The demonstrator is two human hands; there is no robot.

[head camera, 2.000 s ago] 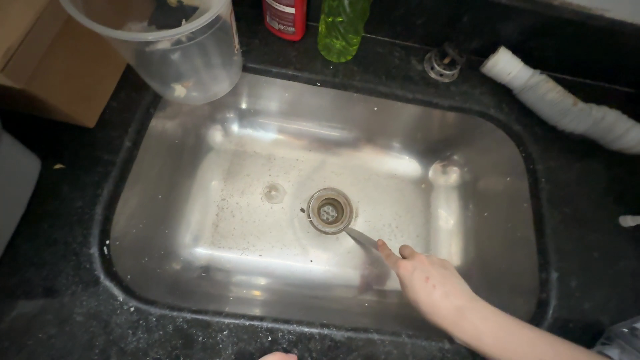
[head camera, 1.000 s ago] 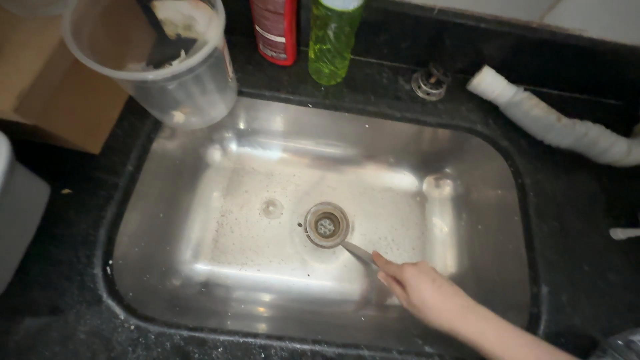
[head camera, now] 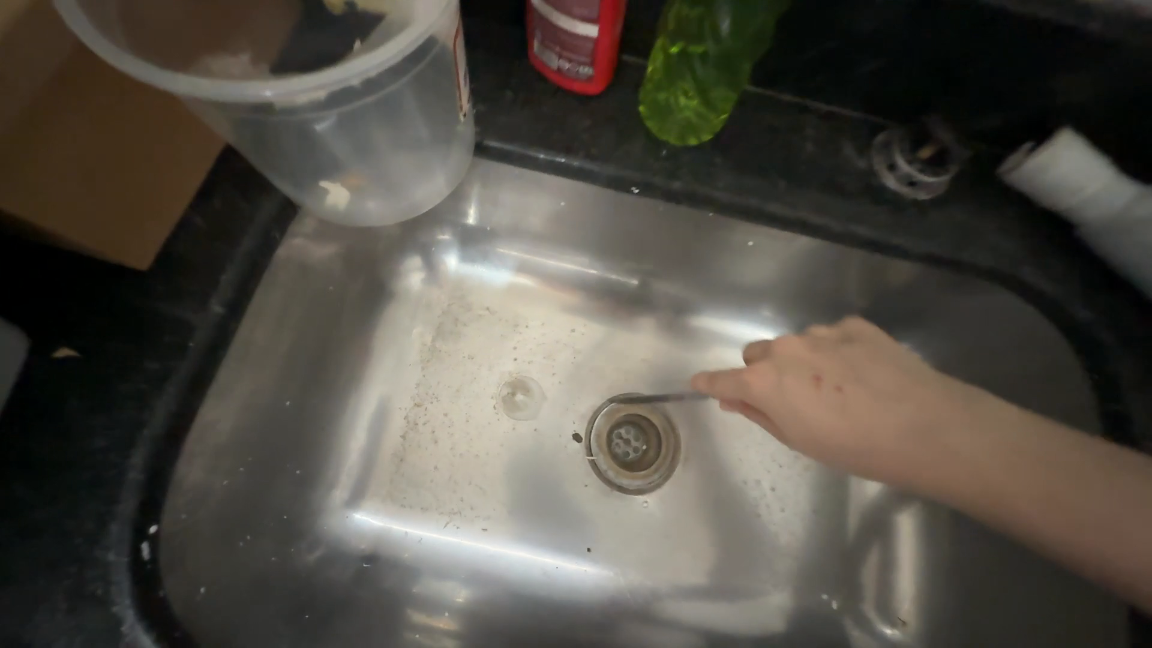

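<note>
My right hand (head camera: 828, 396) reaches in from the right over the stainless steel sink basin (head camera: 297, 405). It grips a thin metal utensil (head camera: 661, 397), whose kind I cannot tell. The far end of the utensil lies at the upper rim of the round sink drain (head camera: 634, 445), which has a perforated bottom. Dark specks dot the basin floor, and a small clear round thing (head camera: 521, 397) lies left of the drain. My left hand is out of view.
A clear plastic tub (head camera: 360, 144) with scraps in it stands at the back left corner, beside a cardboard box (head camera: 99, 171). Behind the basin are a red bottle (head camera: 576, 45), a green bottle (head camera: 697, 81), a metal strainer (head camera: 913, 162) and a white ribbed hose (head camera: 1080, 189).
My right hand has moved from the near right side of the drain to its far right side, with the utensil still gripped. The view has come closer to the basin.
</note>
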